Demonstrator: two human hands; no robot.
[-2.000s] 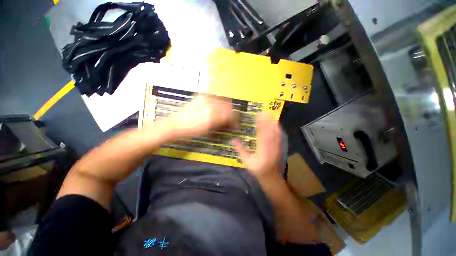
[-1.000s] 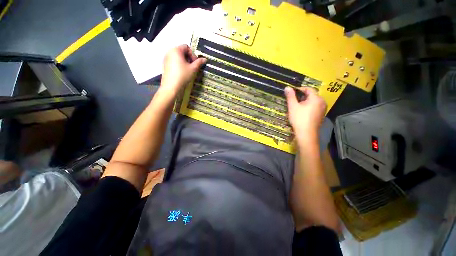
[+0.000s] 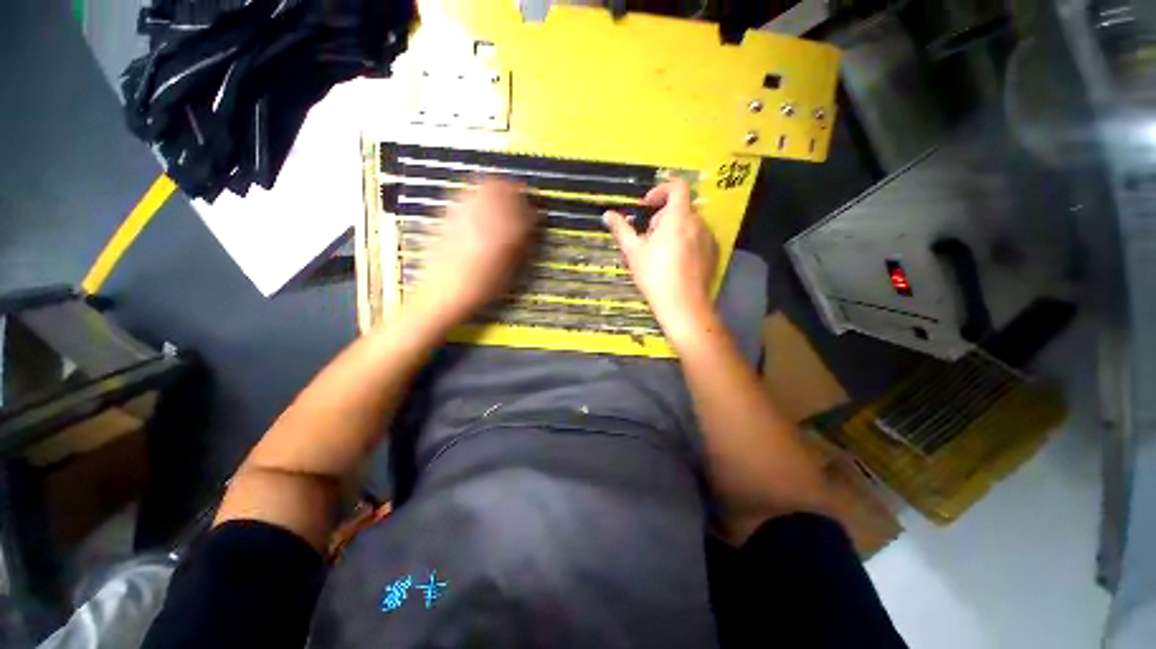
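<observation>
The yellow fixture plate (image 3: pixel 609 76) lies on my aproned lap, with parallel slots across its lower part. A black zipper (image 3: pixel 533 166) fills the top slot. A second black zipper (image 3: pixel 418 203) lies along the slot below, partly hidden by my hands. The lower slots look grey-brown, without black strips. My left hand (image 3: pixel 488 247) is blurred over the middle of the second zipper; its fingertips are unclear. My right hand (image 3: pixel 666 241) has thumb and finger at the second zipper's right end. Handwritten marks (image 3: pixel 733 174) show at the plate's right.
A black zipper pile (image 3: pixel 247 76) lies on a white sheet (image 3: pixel 285 216) at the upper left. A pale box with red display (image 3: pixel 887 260) stands right. A spare yellow fixture (image 3: pixel 957 437) lies low right, near brown cardboard (image 3: pixel 799 368). A dark-framed rack (image 3: pixel 102 393) is at left.
The view has shifted, so the plate sits lower left than in some earlier frames. My left hand has moved from the second zipper's left end towards its middle. My right hand stays near its right end.
</observation>
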